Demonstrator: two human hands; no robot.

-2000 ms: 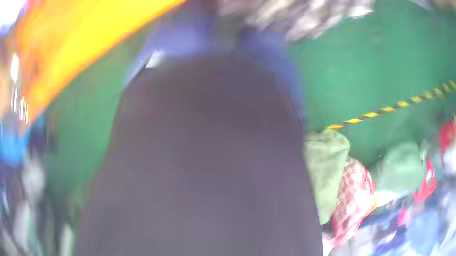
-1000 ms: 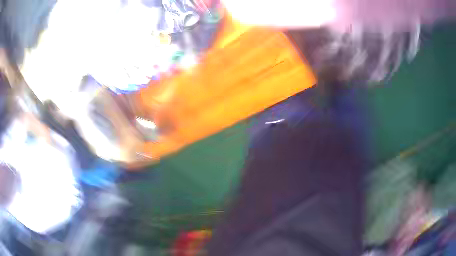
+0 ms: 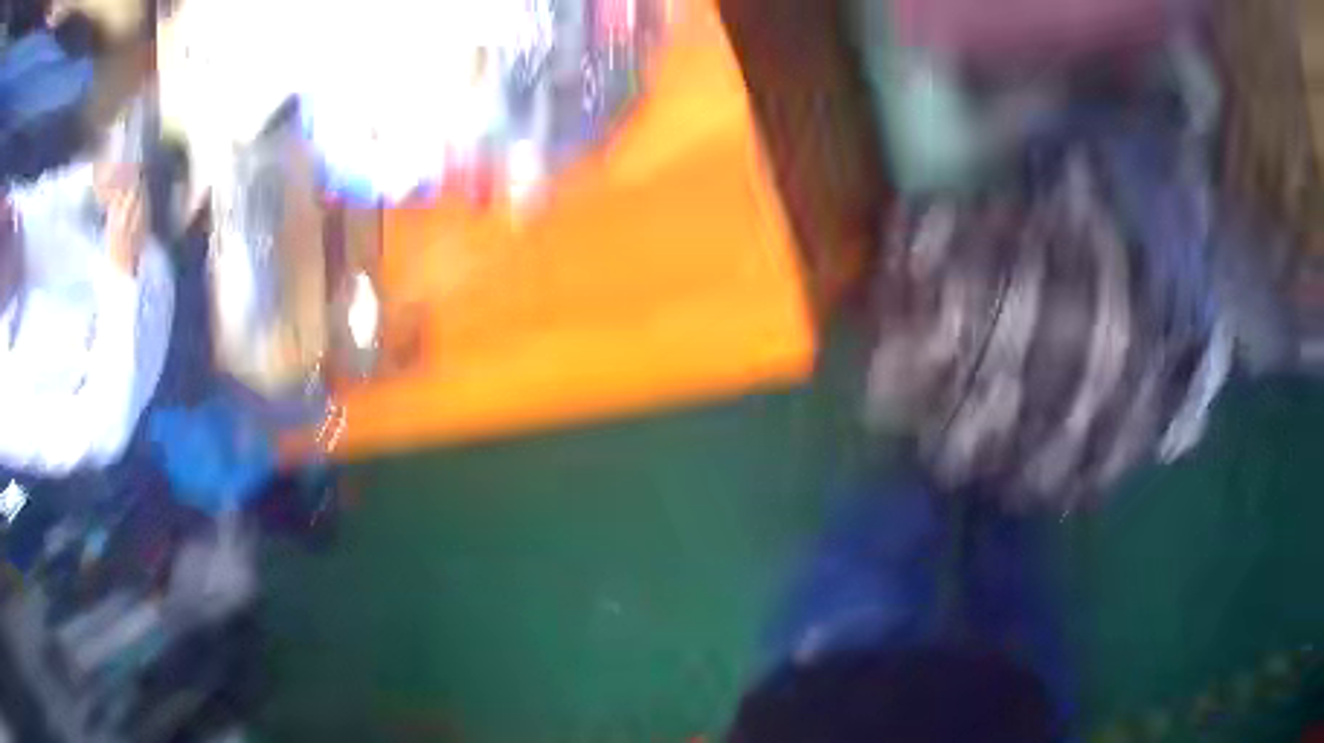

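The view is strongly blurred. Neither of my hands can be made out. An orange wooden surface (image 3: 610, 305) lies nearest in front, left of centre, with its corner pointing toward the middle. Overexposed white and bluish items (image 3: 407, 102) cover its far part; I cannot tell what they are. A small bright shiny spot shows near its left end.
A heap of striped grey-brown fabric (image 3: 1031, 334) lies at the upper right, below a pink and pale green shape. A bright blue item (image 3: 211, 453) and mixed dark items are at the left. Green floor (image 3: 508, 581) runs below. My dark clothing and blue-clad legs show at the bottom.
The view has swung forward and turned. The orange surface and striped fabric now show more fully, and my dark clothing has dropped to the bottom edge.
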